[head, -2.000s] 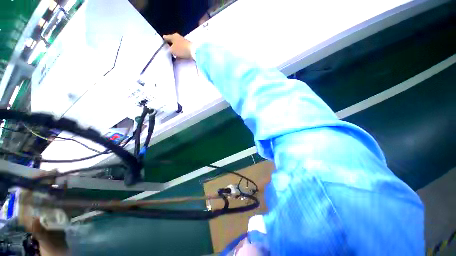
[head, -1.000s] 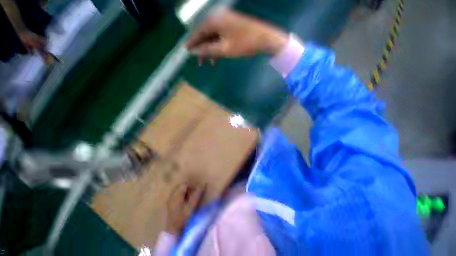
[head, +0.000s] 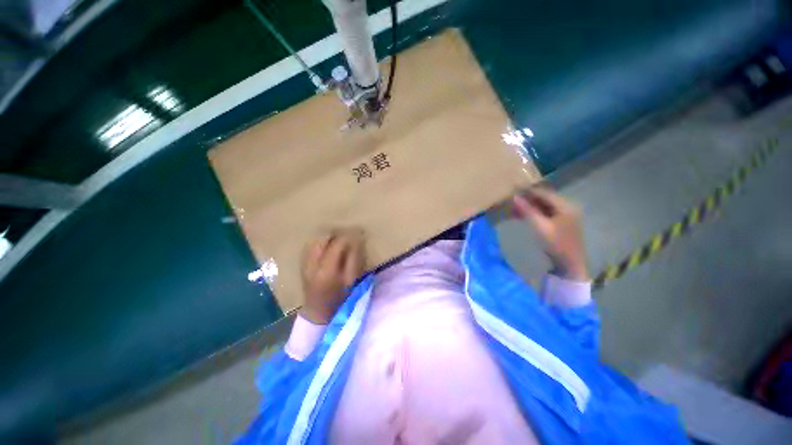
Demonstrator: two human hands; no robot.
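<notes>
A brown cardboard mat (head: 434, 187) with black characters lies in front of me, taped at its edges. The white cylinder of the power screwdriver (head: 354, 39) comes down from the top over the mat's far part. Its metal nose (head: 368, 102) carries small fittings, with a black cable beside it. My left hand (head: 330, 269) is bare, over the mat's near left part, with curled, blurred fingers. My right hand (head: 554, 228) is bare, at the mat's right near corner, also blurred. No object shows in either hand, but the inner sides of the fingers are hidden.
The green conveyor surface (head: 156, 252) surrounds the mat, with a white rail (head: 165, 130) beyond it. A thin green cord (head: 282, 39) runs to the screwdriver nose. Yellow and black floor tape (head: 686, 230) lies on the grey floor at right. Dark objects stand at the right edge.
The view has turned from the white box down to the mat. My right hand has left the box and come down to the mat's right corner. My left hand is now plainly in view over the mat.
</notes>
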